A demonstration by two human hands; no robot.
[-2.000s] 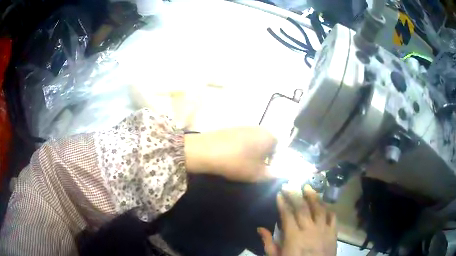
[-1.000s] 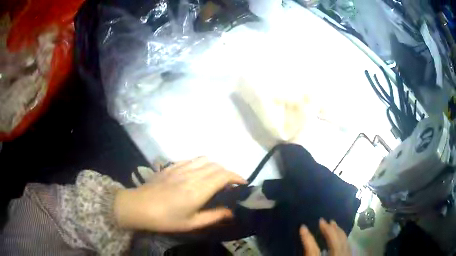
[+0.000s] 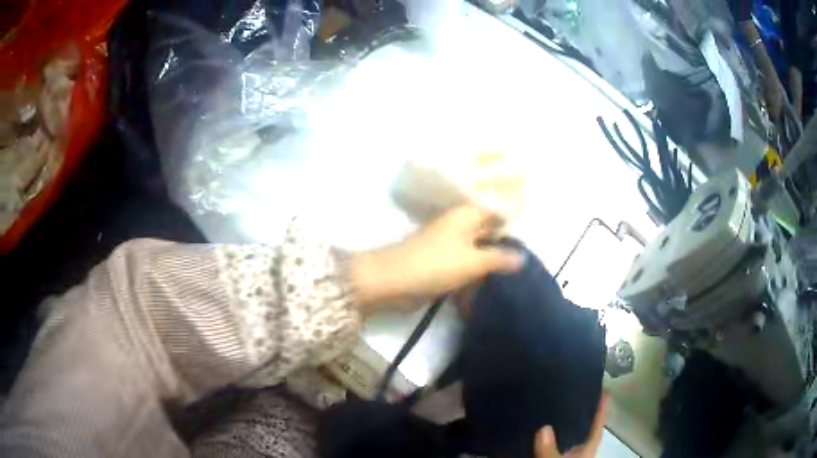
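Observation:
A black fabric panel (image 3: 533, 358) lies in front of me, left of the sewing machine (image 3: 699, 268). My left hand (image 3: 439, 250) pinches the panel's upper tip between thumb and fingers and is slightly blurred. My right hand (image 3: 573, 443) is at the panel's lower right edge, cut off by the frame's bottom; its fingertips rest at the fabric, and its hold is unclear. A narrow black strap (image 3: 414, 338) trails down left from the panel. The panel is clear of the needle area.
A clear plastic bag (image 3: 242, 134) lies at the upper left, with a red-orange bag (image 3: 85, 107) holding cream pieces farther left. Black cords (image 3: 649, 156) lie behind the machine. A shaggy black bundle (image 3: 708, 402) sits under its arm. Cream pieces (image 3: 497, 179) look washed out in glare.
The view has swung left, away from the needle. The black panel has come away from the machine. My left hand has moved from the cream and strap area to the panel's upper tip.

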